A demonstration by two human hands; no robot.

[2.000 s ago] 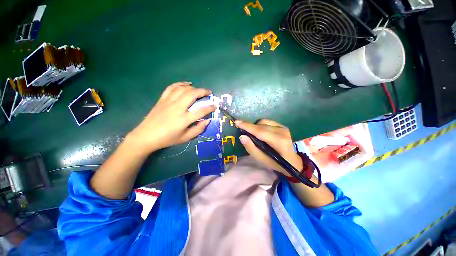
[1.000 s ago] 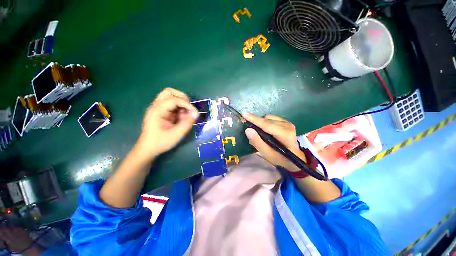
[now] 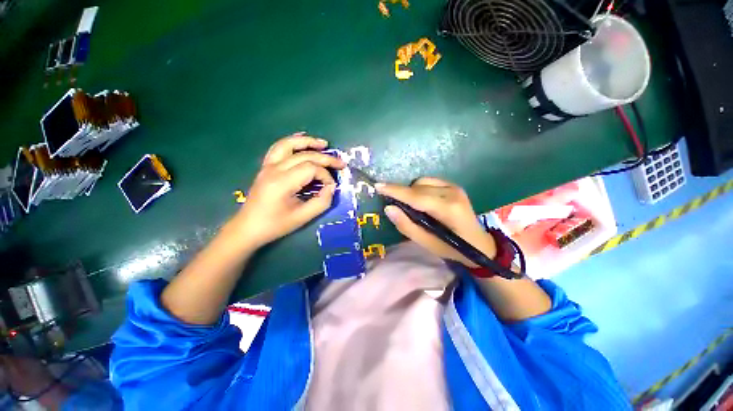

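Note:
Several LCD modules lie in a column on the green mat, blue side up, with orange flexible circuits at their right edges. My right hand holds the black soldering iron like a pen, its thin tip near the upper modules' right edge. My left hand is over the upper modules, fingertips close together near the iron's tip. It covers part of these modules. Whether the left fingers hold solder wire or a module cannot be made out.
Stacked LCD modules and a single dark-faced module are at left. Loose flexible circuits lie near the black fan. A white cup is beside the fan. A grid tray and a parts tray are at right.
My left hand has moved right, back over the upper modules, after being drawn off them a second ago. The right hand still holds the iron close to the modules.

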